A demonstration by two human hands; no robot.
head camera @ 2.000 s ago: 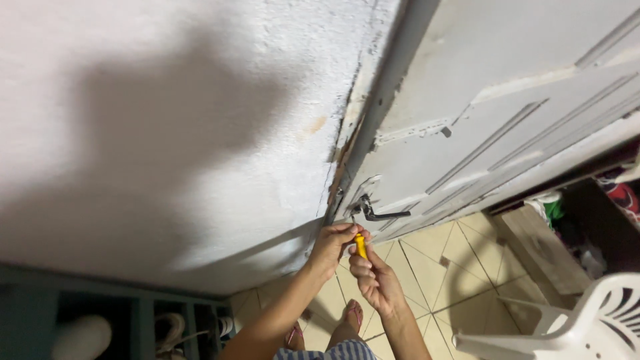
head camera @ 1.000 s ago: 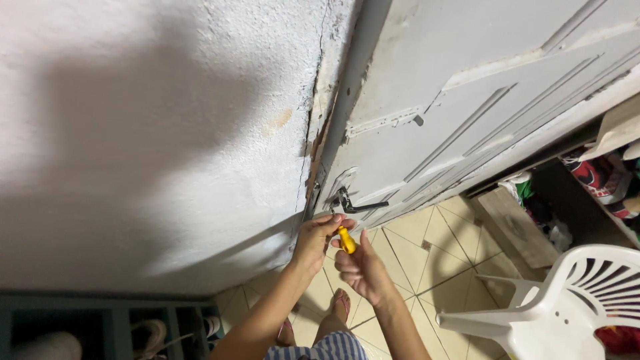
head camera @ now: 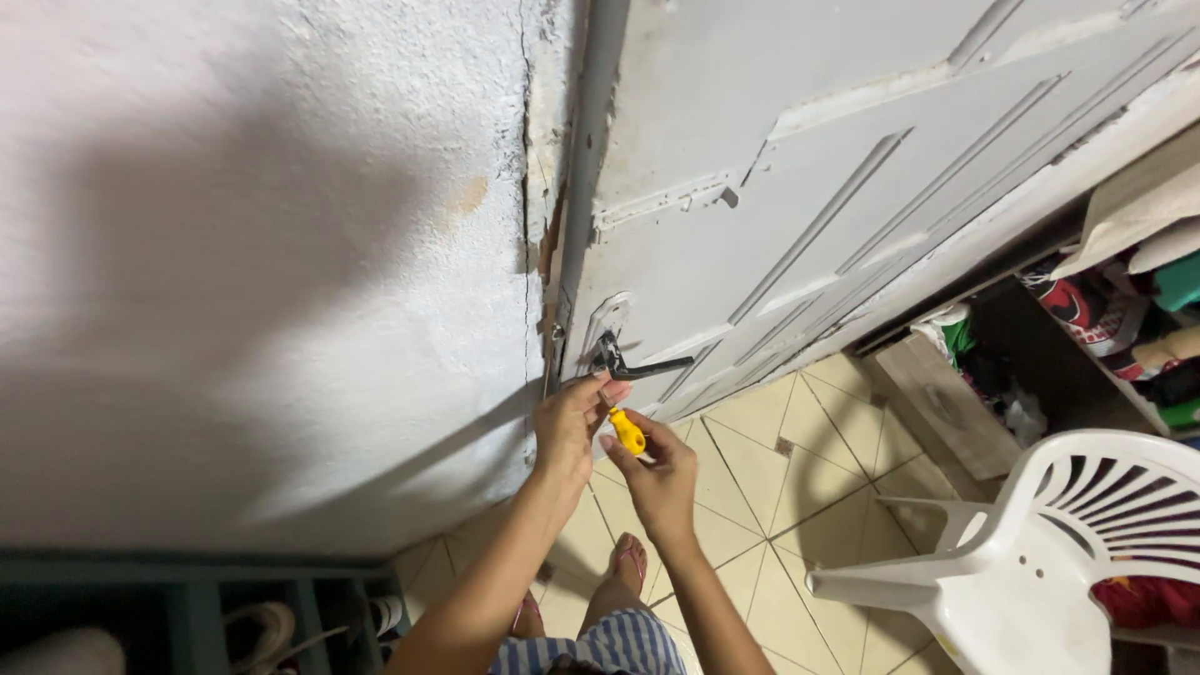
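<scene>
My right hand (head camera: pixel 661 469) holds a screwdriver by its yellow handle (head camera: pixel 626 433), below the black lever handle (head camera: pixel 647 367) of a white panelled door (head camera: pixel 694 244). My left hand (head camera: pixel 567 422) is raised just left of the screwdriver, its fingertips near the tool's front end and the lower part of the lock plate (head camera: pixel 609 319). Those fingers hide the screwdriver's tip, and whether they pinch anything cannot be told. The lever points to the right.
A cracked, rough white wall (head camera: pixel 375 281) adjoins the door frame. A white plastic chair (head camera: pixel 1022 591) stands at lower right, near an open wooden drawer (head camera: pixel 947 403) and clothes. A dark shelf unit (head camera: pixel 206 600) with shoes is at lower left, above a tiled floor (head camera: pixel 741 487).
My right hand's fingers have shifted on the yellow handle, which now shows its butt end more. Both hands stay below the door lever. The view has drifted to the right.
</scene>
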